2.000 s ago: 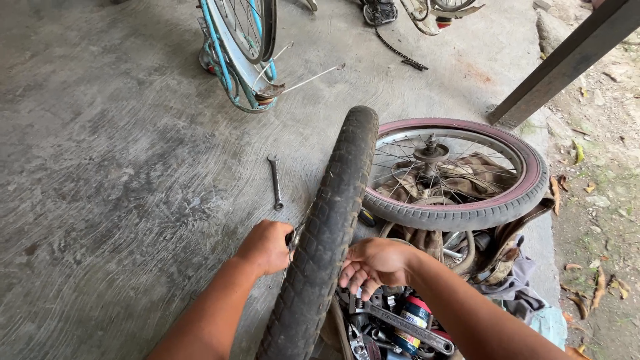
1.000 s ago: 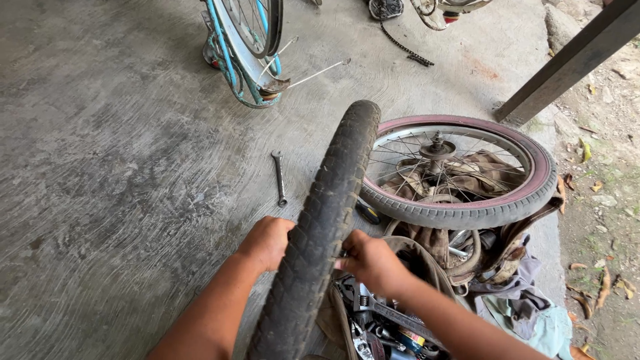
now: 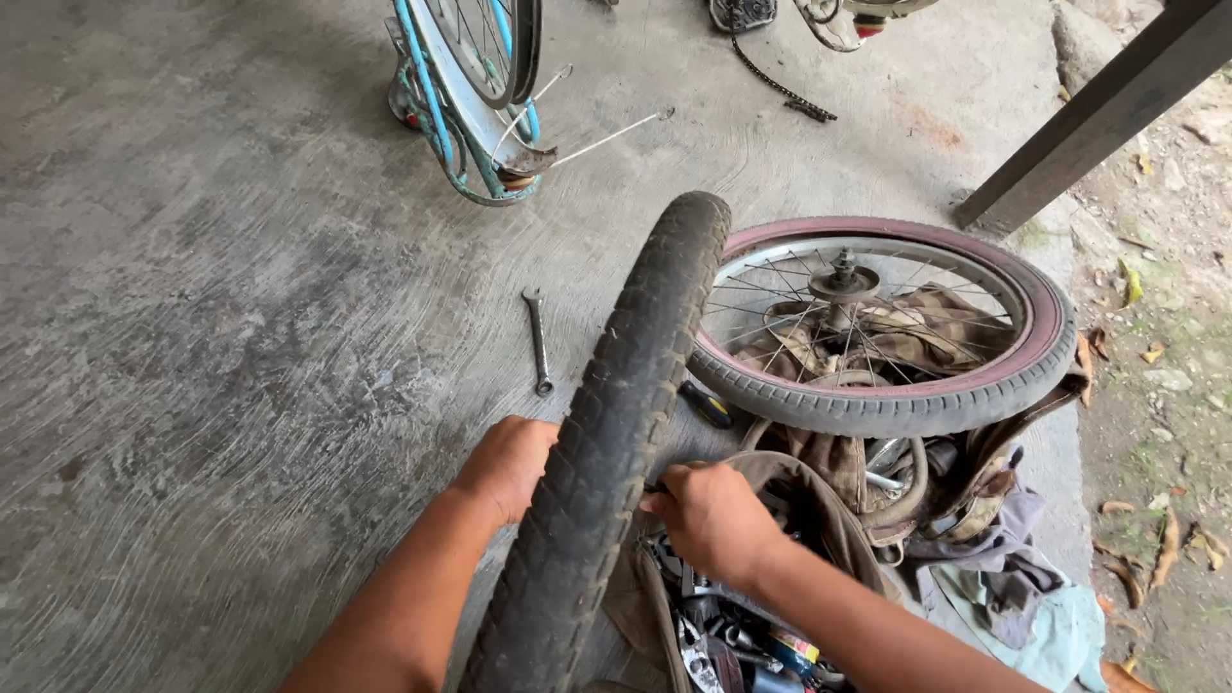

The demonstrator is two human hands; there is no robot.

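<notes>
A bicycle wheel with a worn black tyre [image 3: 616,433] stands upright between my hands, its tread facing me. My left hand [image 3: 510,467] is at its left side, fingers curled and partly hidden behind the tyre, so what it grips does not show. On the right side, my right hand [image 3: 717,520] is closed close to the wheel's middle, with a small dark part at its fingertips that I cannot make out. A combination wrench [image 3: 538,342] lies on the concrete floor beyond my left hand.
A second wheel with a pink-walled tyre [image 3: 885,416] lies flat over a brown tool bag [image 3: 837,500] holding pliers and other tools. A screwdriver handle [image 3: 705,404], rags [image 3: 1044,606], a metal post [image 3: 1097,115], a chain [image 3: 780,91] and blue bicycle parts [image 3: 433,96] are around.
My right hand, open with its fingers spread two seconds ago, is now closed beside the wheel. The left hand stays at the wheel's left side.
</notes>
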